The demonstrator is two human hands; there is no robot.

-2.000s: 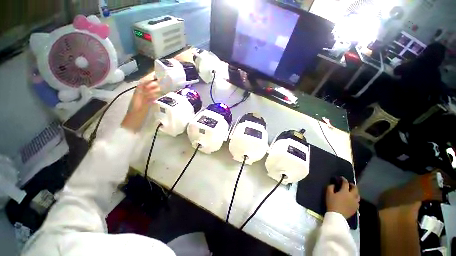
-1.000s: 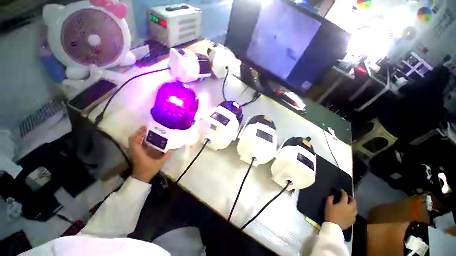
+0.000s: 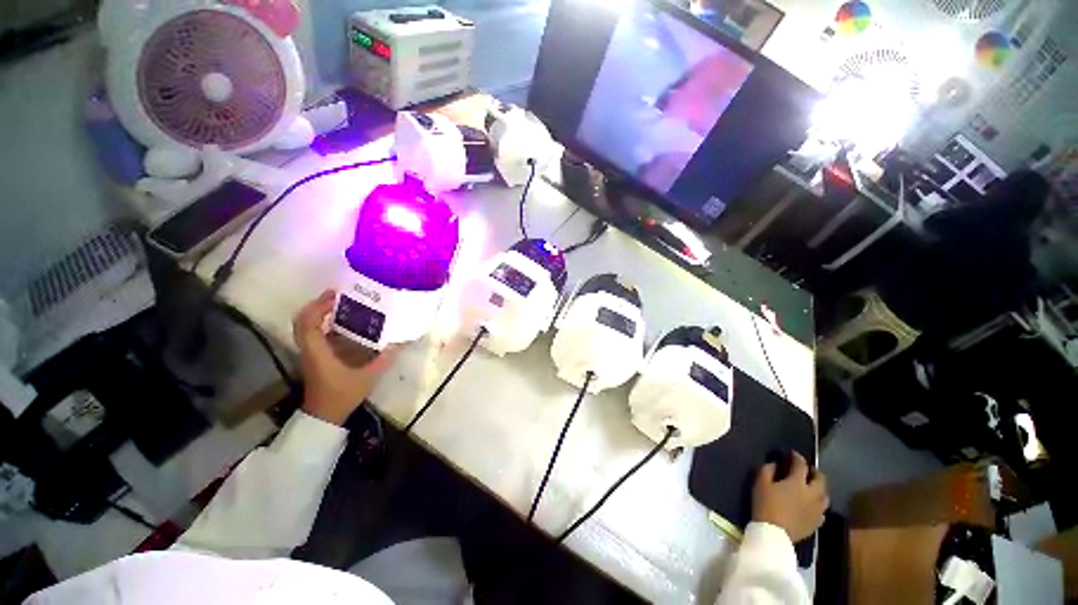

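My left hand (image 3: 333, 364) holds a white security camera (image 3: 381, 310) up by its base at the bench's left side. Its ball head points up and glows bright purple. My right hand (image 3: 790, 496) rests on a small black mouse (image 3: 781, 463) on the black mouse pad (image 3: 747, 455). Three more white cameras stand in a row on the bench: one beside the held one (image 3: 512, 298), a middle one (image 3: 598, 343) and one by the pad (image 3: 682, 390). Black cables run from their bases over the front edge. The monitor (image 3: 669, 101) shows a blurred pinkish picture.
Two more white cameras (image 3: 430, 151) (image 3: 521, 144) stand behind the row. A cat-shaped fan (image 3: 215, 89), a white power box (image 3: 410, 57) and a dark phone (image 3: 208, 218) are at the left. A cardboard box (image 3: 910, 520) is at the lower right. A dark-clothed person (image 3: 993, 242) is at the far right.
My left hand has brought the leftmost camera off the row, tipped with its purple head up. The monitor picture has changed. My right hand has stayed on the mouse.
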